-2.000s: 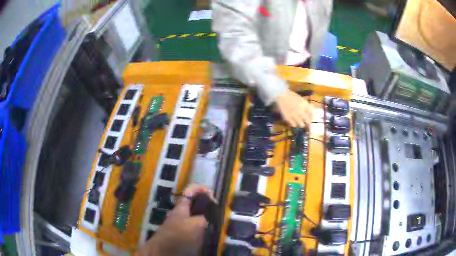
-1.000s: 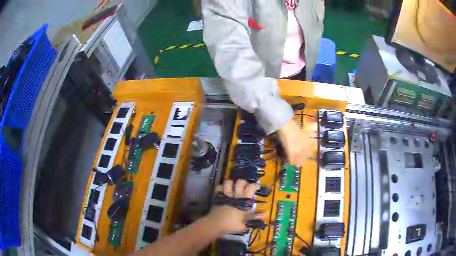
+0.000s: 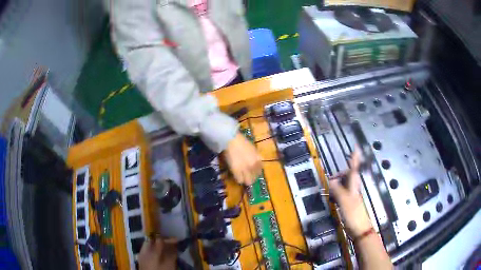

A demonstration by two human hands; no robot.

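An orange test tray (image 3: 232, 198) lies in front of me, with black power adapters (image 3: 296, 152) in its right socket strip (image 3: 298, 202) and more bunched along its left side. Thin leads cross towards its green connector board (image 3: 271, 237). My left hand (image 3: 158, 255) is blurred and cut off by the bottom edge, between this tray and the left one; dark items are beside it, and I cannot tell whether it holds one. My right hand (image 3: 350, 198) is over the tray's right edge, fingers apart, with nothing visible in it.
A coworker's hand (image 3: 243, 161) reaches onto the tray's connector board from across the line. A second orange tray (image 3: 117, 182) with adapters lies left. A silver plate with holes (image 3: 403, 153) is at right, a grey-green instrument box (image 3: 364, 45) behind it. Metal rails (image 3: 345, 153) run between.
The view has turned right. My left hand has moved away from the bundled black lead on the right tray towards the lower left. My right hand has come into view at the right.
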